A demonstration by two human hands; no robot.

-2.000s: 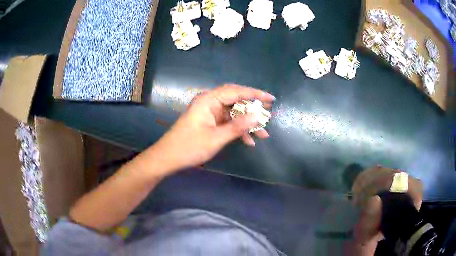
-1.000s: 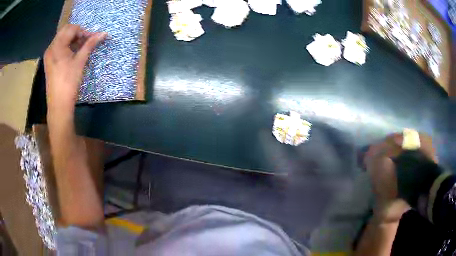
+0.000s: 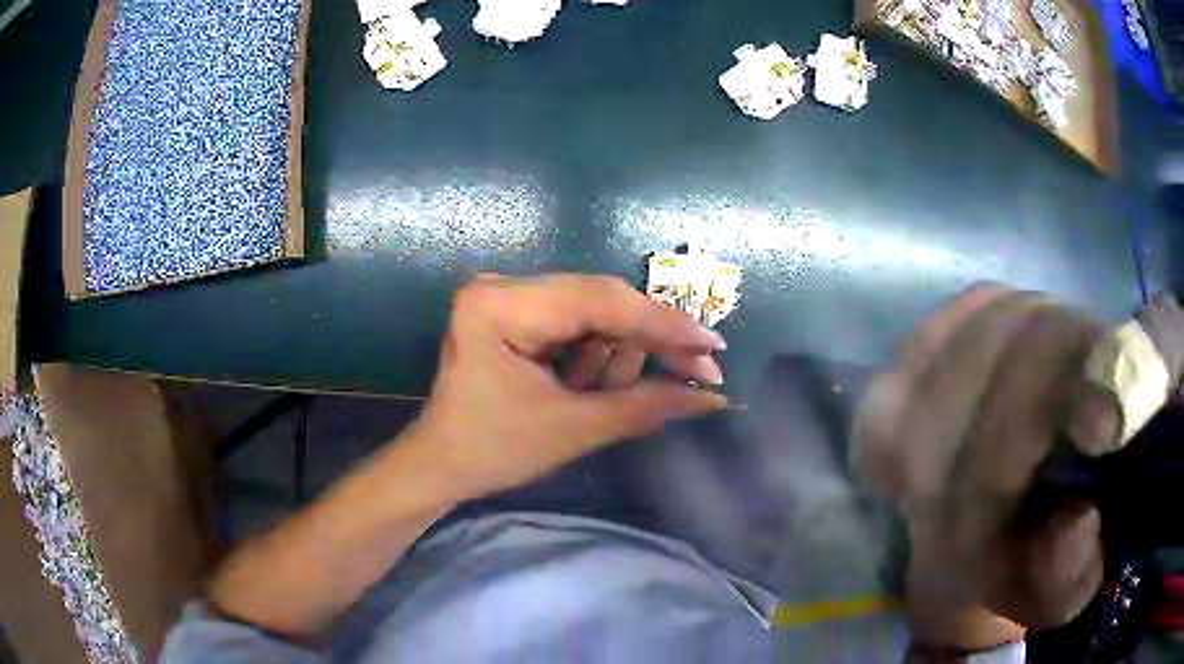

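A white socket insert (image 3: 695, 285) with gold contacts lies on the dark green bench, just beyond my left fingertips. My left hand (image 3: 558, 370) is at the bench's near edge, thumb and fingers close together, with a tiny screw (image 3: 738, 407) showing at the thumb tip. My right hand (image 3: 993, 448) is blurred at the right, with a cream wrap on one finger. It is closed around the dark electric screwdriver (image 3: 1104, 486), which is mostly hidden by the hand and blur; its tip cannot be made out.
A cardboard screw tray (image 3: 296, 169) full of blue-grey grains is at upper left. More white inserts (image 3: 764, 81) lie along the bench's far part. A parts tray (image 3: 1091, 136) of white pieces is at upper right. A large carton (image 3: 123, 480) with white pieces stands at lower left.
My left hand has moved right from the screw tray to beside the insert. My right hand has come further in, nearer the camera. The view has shifted, and the bench items appear further left.
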